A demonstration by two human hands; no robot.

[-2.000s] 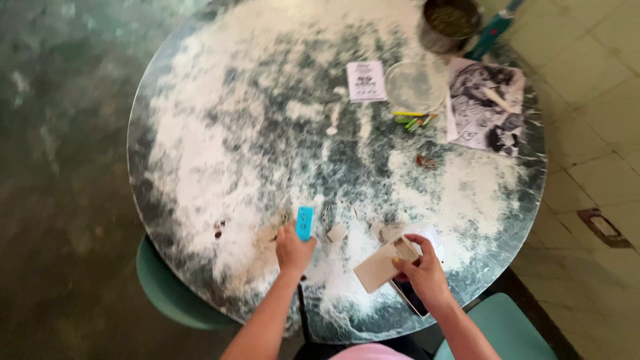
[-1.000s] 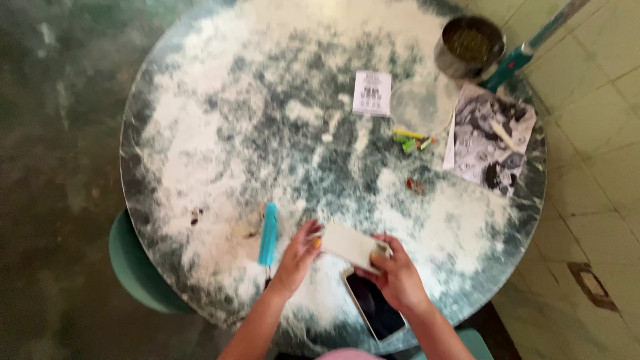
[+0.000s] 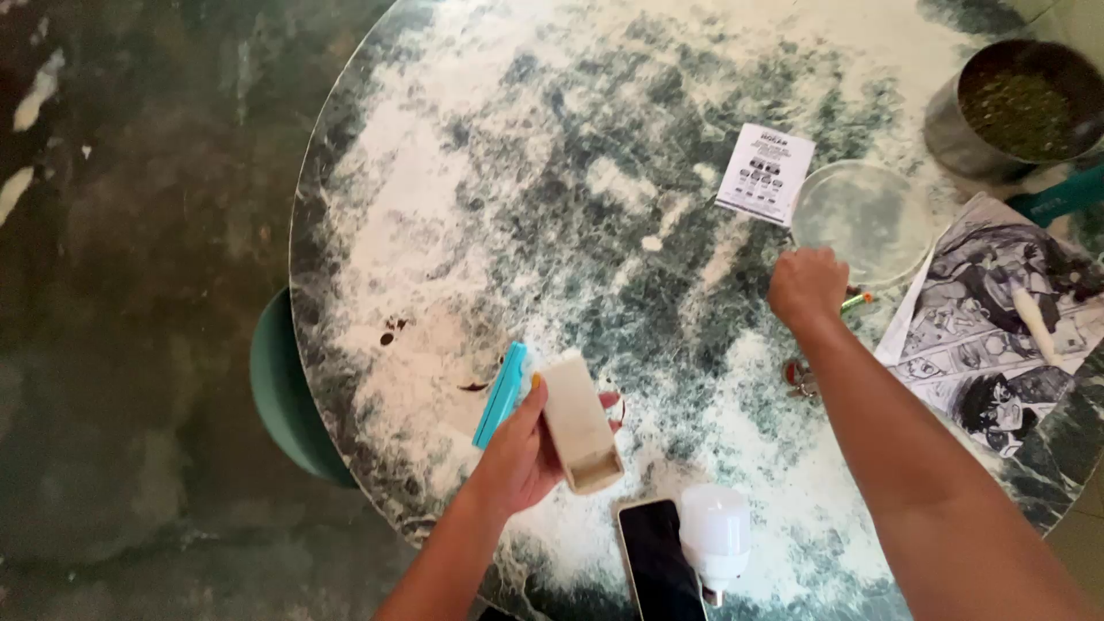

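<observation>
In my left hand (image 3: pixel 522 457) is a pale rectangular block-like case (image 3: pixel 578 418) with a recess at its lower end. A turquoise plastic bar-shaped object (image 3: pixel 500 395) lies just left of that hand. My right hand (image 3: pixel 809 285) reaches across the table beside a clear round lid (image 3: pixel 862 222); its fingers are bent, and whatever they may hold is hidden. A small green stick (image 3: pixel 856 302) pokes out just right of it. A smartphone (image 3: pixel 660 556) with a dark screen and a white light bulb (image 3: pixel 716 528) lie side by side near the table's front edge.
The round marbled table (image 3: pixel 535 216) also bears a printed leaflet (image 3: pixel 766 174), a sheet with comic-style drawings (image 3: pixel 992 319), a metal pot of dried greenery (image 3: pixel 1013 112) and a small metal-and-red item (image 3: pixel 800 379). A green chair (image 3: pixel 297 397) stands at the left edge.
My right hand has let go of the pale case and moved forward and right to the green and yellow sticks. The case is now in my left hand alone.
</observation>
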